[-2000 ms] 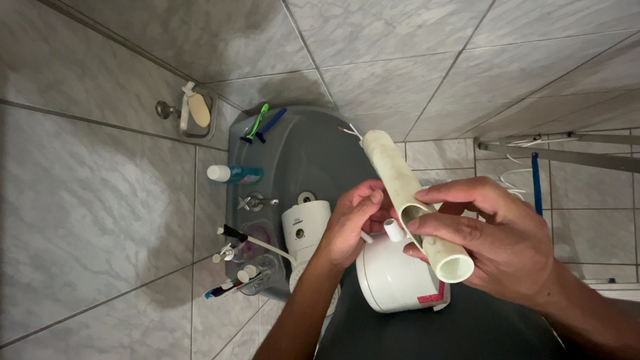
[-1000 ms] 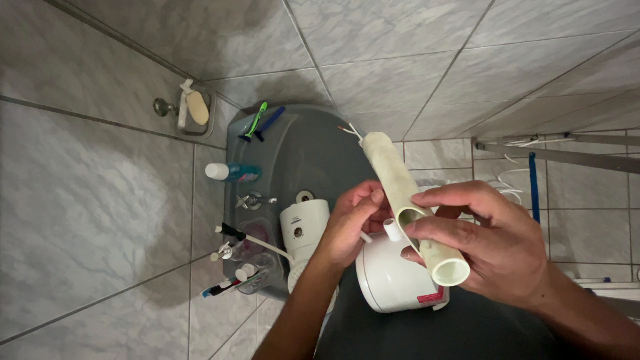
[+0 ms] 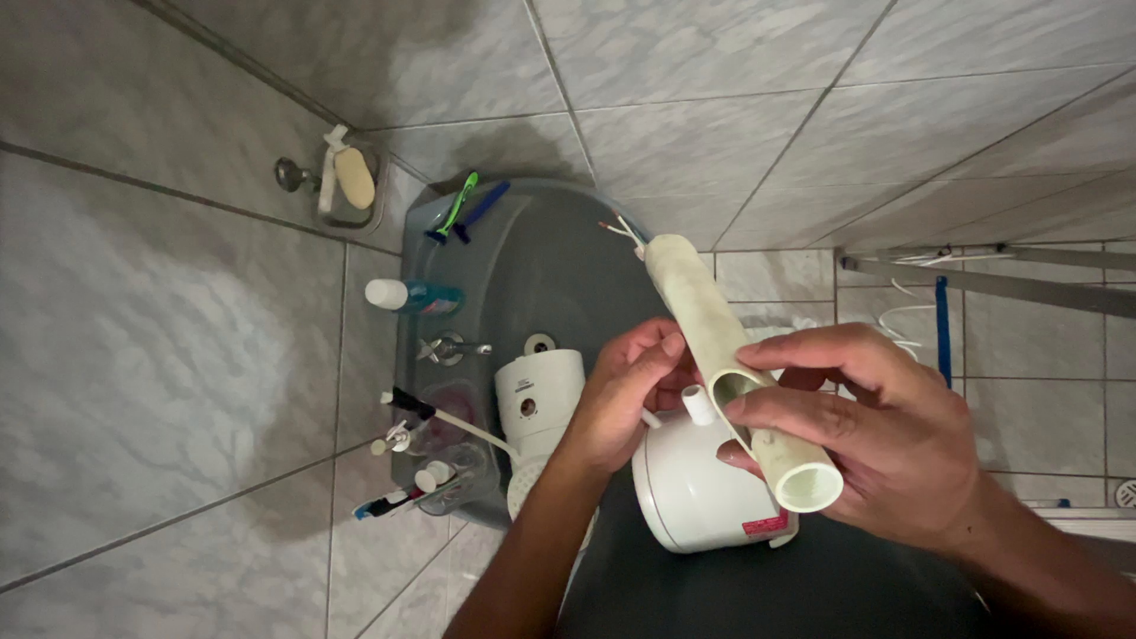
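Observation:
A cream plastic pipe (image 3: 692,293) with an oval side opening runs diagonally across the middle, and wires with bare copper ends (image 3: 621,229) stick out beside its far end. My right hand (image 3: 861,426) grips the pipe near its open near end, thumb and fingers around the side opening. Left of the pipe, my left hand (image 3: 635,390) has its fingers curled behind it; whether they hold anything is hidden. Under both hands is a white electric shower unit (image 3: 701,497) with a short white spout and a red label. A second white cylindrical shower unit (image 3: 541,390) lies on the sink, left of my left hand.
The grey sink (image 3: 568,257) has a metal faucet (image 3: 453,348), green and blue razors (image 3: 457,209), a mouthwash bottle (image 3: 417,297) and toothbrushes (image 3: 390,504) along its edge. A soap dish (image 3: 351,191) is on the left wall. A metal ladder or frame (image 3: 1003,280) stands at right.

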